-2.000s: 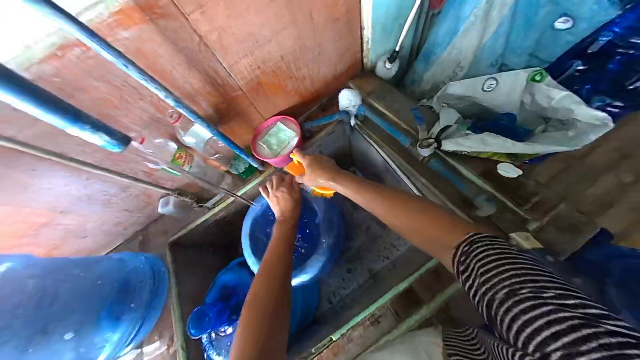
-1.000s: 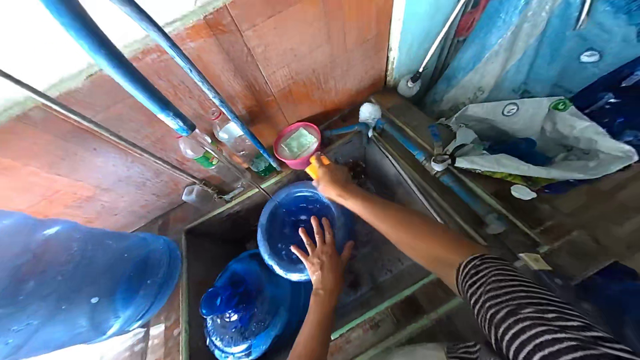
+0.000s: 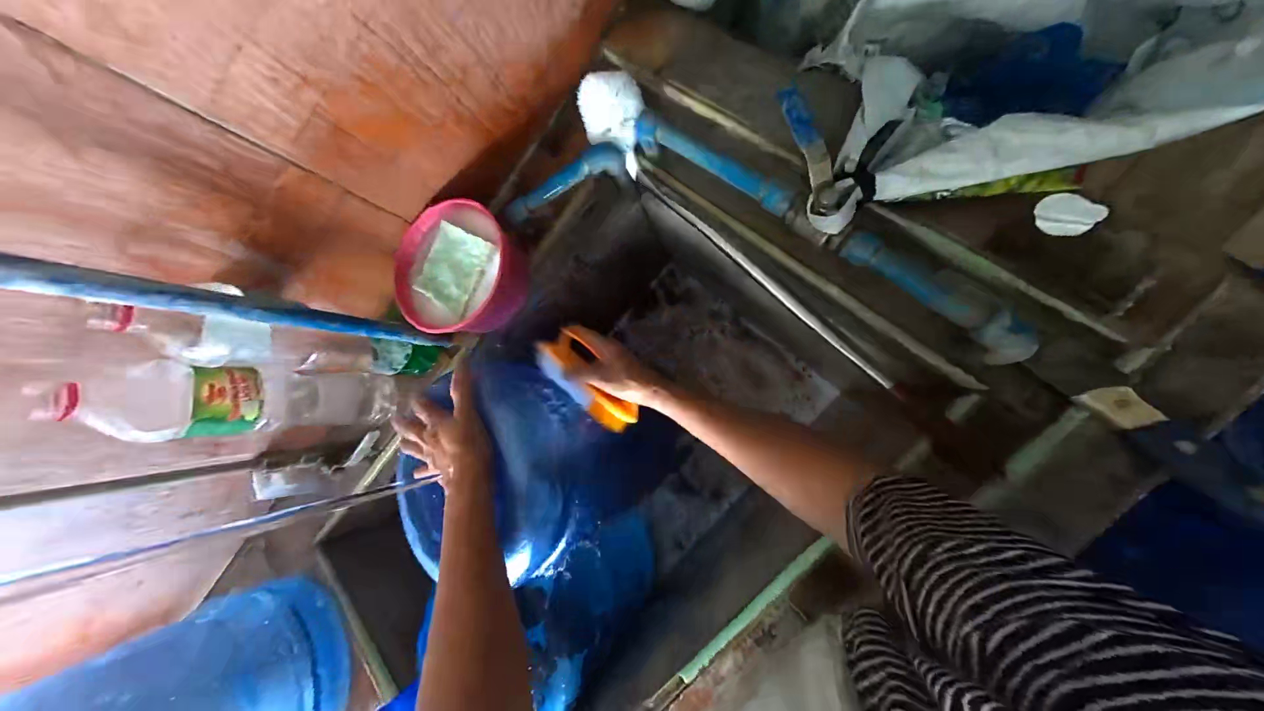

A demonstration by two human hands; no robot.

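My right hand (image 3: 614,372) grips an orange-handled scrub brush (image 3: 591,383) with pale bristles, held against the outer side of a blue plastic basin (image 3: 553,474). The basin is tilted on its side in the sink. At its left rim rests my left hand (image 3: 444,434), fingers spread; whether it grips the rim is partly hidden. Under and below the basin is a translucent blue water jug (image 3: 573,632), largely covered. A pink tub (image 3: 506,286) with a pale green bar or sponge (image 3: 456,269) in it stands on the sink's upper left corner.
Clear plastic bottles (image 3: 163,400) lie along the left wall under a blue pipe (image 3: 197,296). Blue water piping (image 3: 731,173) with a valve runs behind the concrete sink (image 3: 731,612). A white sack (image 3: 1037,148) lies upper right, and another large blue container (image 3: 207,652) is lower left.
The basin, upright with its opening showing one second ago, is now tipped on its side. My left hand has moved from inside it to its left rim. The brush is now against its outside. The view has shifted.
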